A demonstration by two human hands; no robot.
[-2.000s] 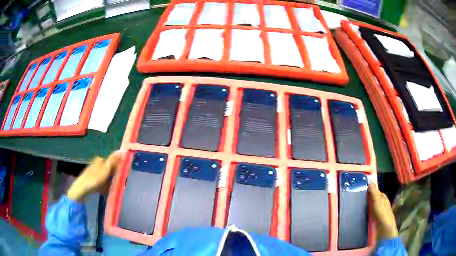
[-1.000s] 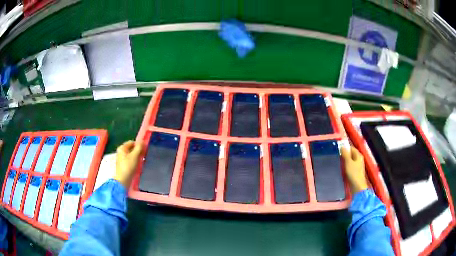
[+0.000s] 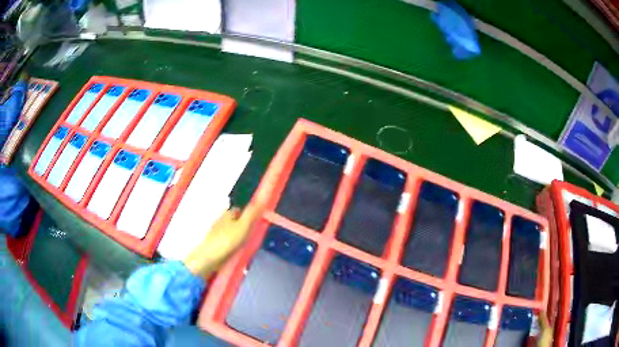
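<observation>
A red tray (image 3: 328, 242) with dark phones in two rows of cells lies in front of me, slanting down to the right. Its lower edge is partly cut off by the picture. A dark phone (image 3: 313, 183) lies in its back-left cell. White strips show beside several phones. My left hand (image 3: 231, 237) grips the tray's left edge. My right hand (image 3: 544, 332) shows only as a small part at the tray's lower right edge, mostly cut off or hidden.
On the left lies a red tray (image 3: 170, 161) of light phones with blue camera bands. White sleeves (image 3: 210, 193) lie between the trays. At right, a black insert (image 3: 585, 271) sits on red trays. A yellow paper (image 3: 475, 125) lies by the rail. Another person's blue sleeve (image 3: 12, 200) shows at far left.
The view has turned left. The dark-phone tray moved back over the bench, where the sleeve-filled tray had been, and now sits lower in view. That sleeve-filled tray no longer shows. My left hand stays at its edge.
</observation>
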